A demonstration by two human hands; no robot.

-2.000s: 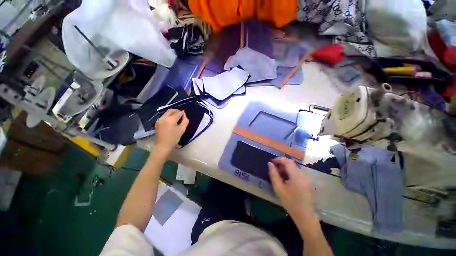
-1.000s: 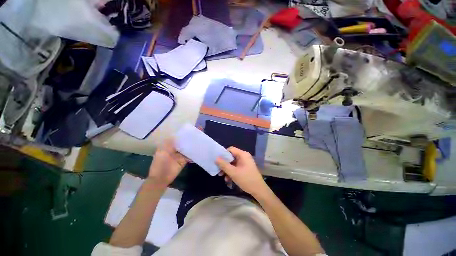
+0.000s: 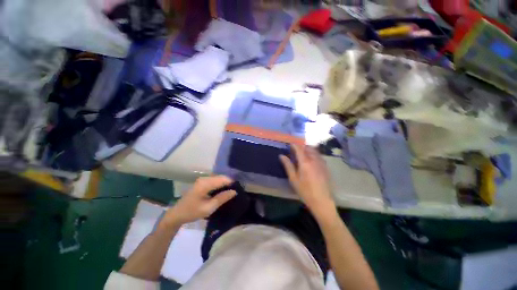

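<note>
The blue-grey plastic template [image 3: 223, 161] lies flat at the table's front edge, with an orange-brown strip [image 3: 258, 133] across its middle. A dark rectangular fabric piece [image 3: 255, 157] lies on its near half. My right hand [image 3: 306, 173] rests with its fingertips on the right end of the dark piece, thumb and fingers apart. My left hand [image 3: 205, 198] is just off the template's near left corner, at the table edge, thumb and index finger apart, with nothing visible in it. The picture is blurred.
Light piece with dark rim [image 3: 165, 133] tops dark fabrics at left. More light pieces [image 3: 201, 69] lie behind. The sewing machine head [image 3: 346, 82] stands right of the template, with grey-blue sewn pieces [image 3: 377, 153] near it. A red cloth [image 3: 317, 21] and parts box [image 3: 490, 54] are behind.
The light piece both hands held in the air is no longer seen in them. My right hand has moved right and up onto the template; my left hand is slightly lower, at the table edge.
</note>
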